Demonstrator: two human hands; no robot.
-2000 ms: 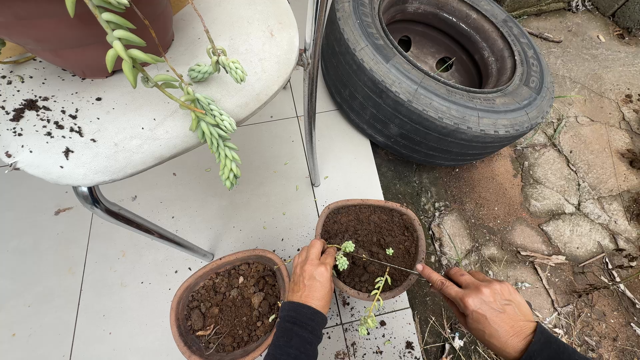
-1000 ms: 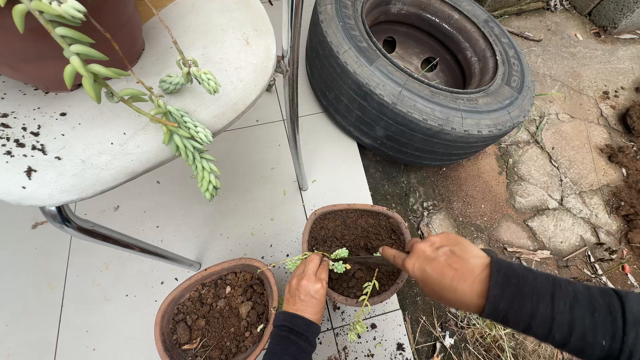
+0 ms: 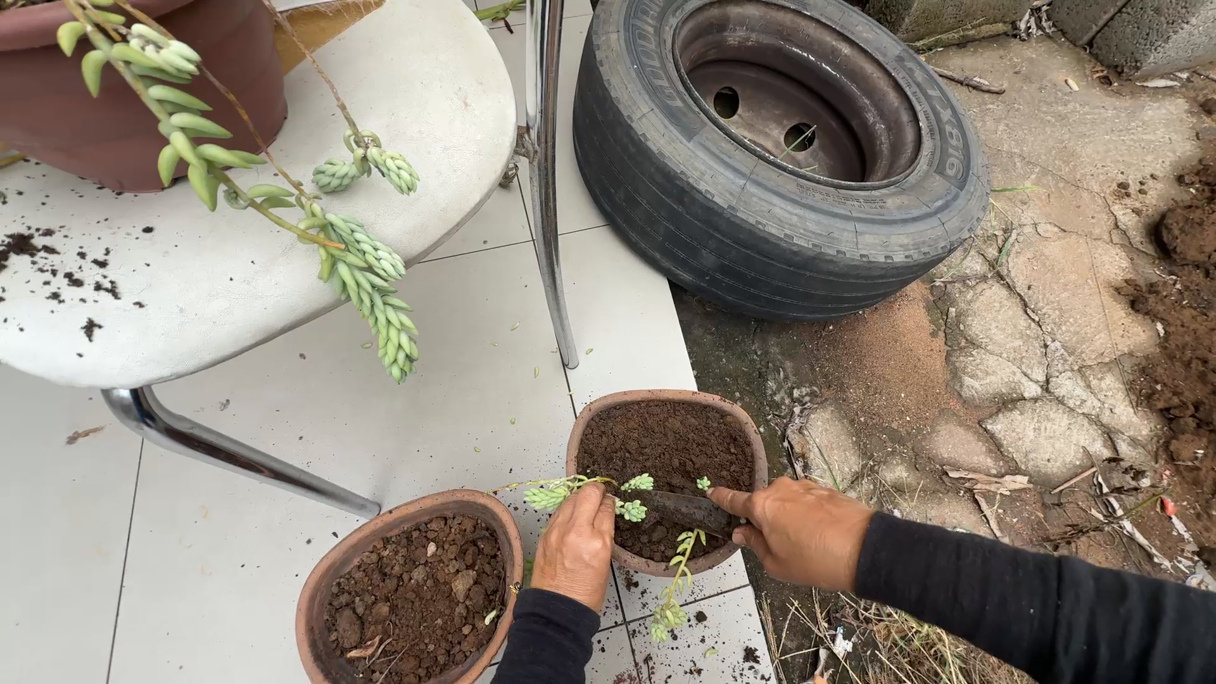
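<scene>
My left hand (image 3: 577, 546) holds a cut succulent stem (image 3: 551, 492) with plump green leaf clusters at the near left rim of a clay pot (image 3: 581, 427) full of dark soil. From the right, my right hand (image 3: 793, 527) grips a dark flat blade (image 3: 689, 511), its tip in or just over the soil near the stem; its handle is hidden in the fingers. A second succulent sprig (image 3: 679, 584) hangs over the pot's near rim. Another clay pot (image 3: 313, 608) with lumpy brown soil stands to the left.
A white chair seat (image 3: 456, 123) at upper left bears a big brown pot (image 3: 218, 85) with trailing succulent stems (image 3: 366, 275). Its chrome legs (image 3: 247, 456) reach the tiled floor. A truck tyre on its rim (image 3: 760, 256) lies behind; cracked stone paving (image 3: 1045, 437) and loose soil are at right.
Two seconds ago the blade was seen edge-on as a thin line between my hands; now its flat side shows over the soil. My right hand has moved closer to the left one.
</scene>
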